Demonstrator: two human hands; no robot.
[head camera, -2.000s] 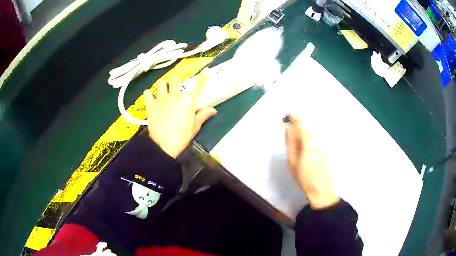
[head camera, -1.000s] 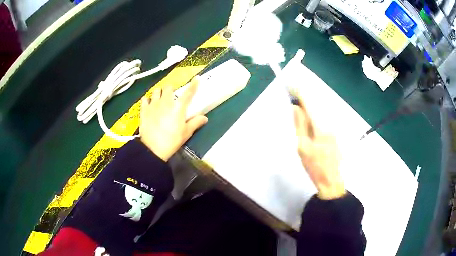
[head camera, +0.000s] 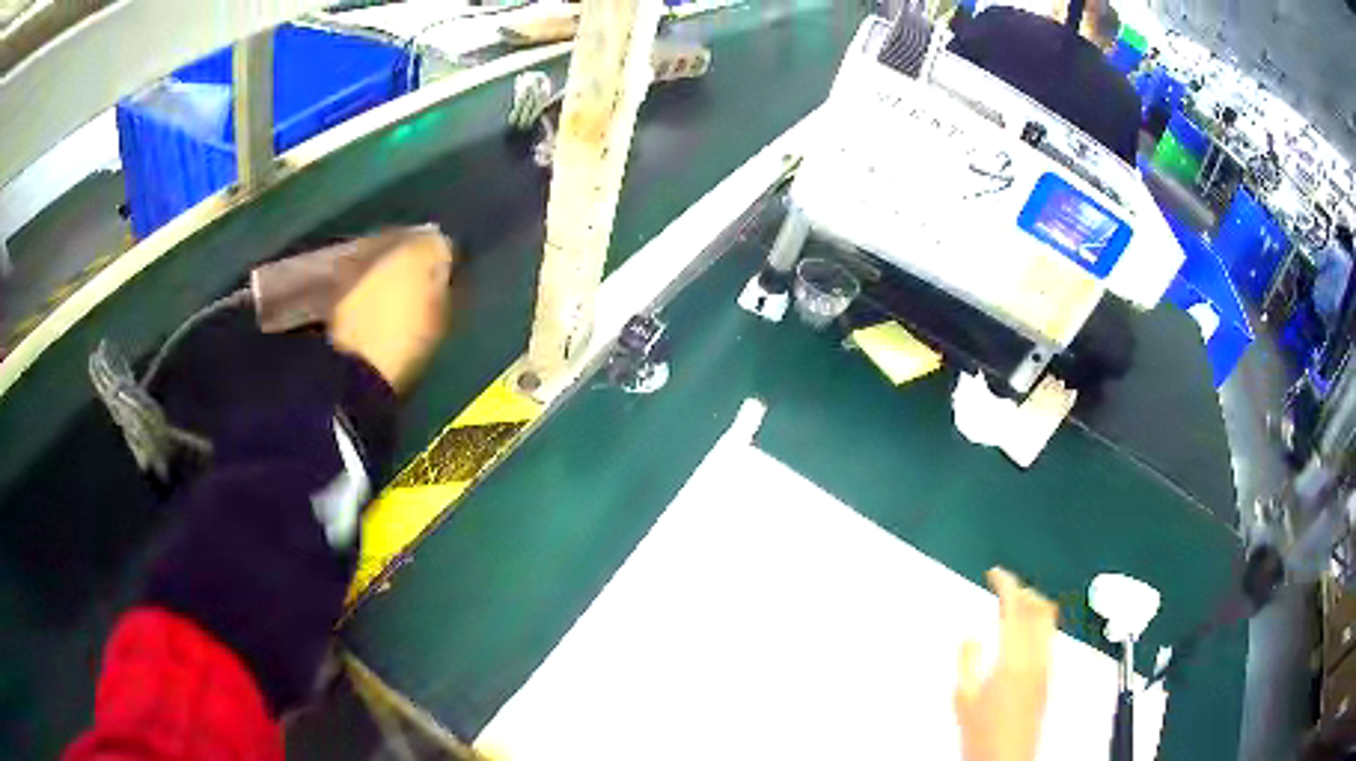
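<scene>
My left hand (head camera: 394, 305), blurred, is over the dark green conveyor at the left, gripping the right end of a power strip (head camera: 295, 289). The strip's coiled cord (head camera: 131, 409) hangs or lies at the far left, partly behind my sleeve. My right hand (head camera: 1011, 662) is over the white mat (head camera: 714, 625), fingers extended, with nothing seen in it. A mallet with a white head (head camera: 1124, 602) and black grip lies just right of that hand, at the mat's right edge.
A white post (head camera: 588, 193) rises beside the conveyor. A screw feeder (head camera: 952, 193) stands at the back, with a clear cup (head camera: 825, 290), yellow pad (head camera: 895, 351) and crumpled tissue (head camera: 1011, 416) near it. Another strip (head camera: 681, 63) lies farther along the conveyor. A person (head camera: 1048, 67) is behind the feeder.
My left hand has moved the power strip and cord from the bench edge out over the conveyor. My right hand has moved right and down. The view has shifted, showing more of the feeder and conveyor.
</scene>
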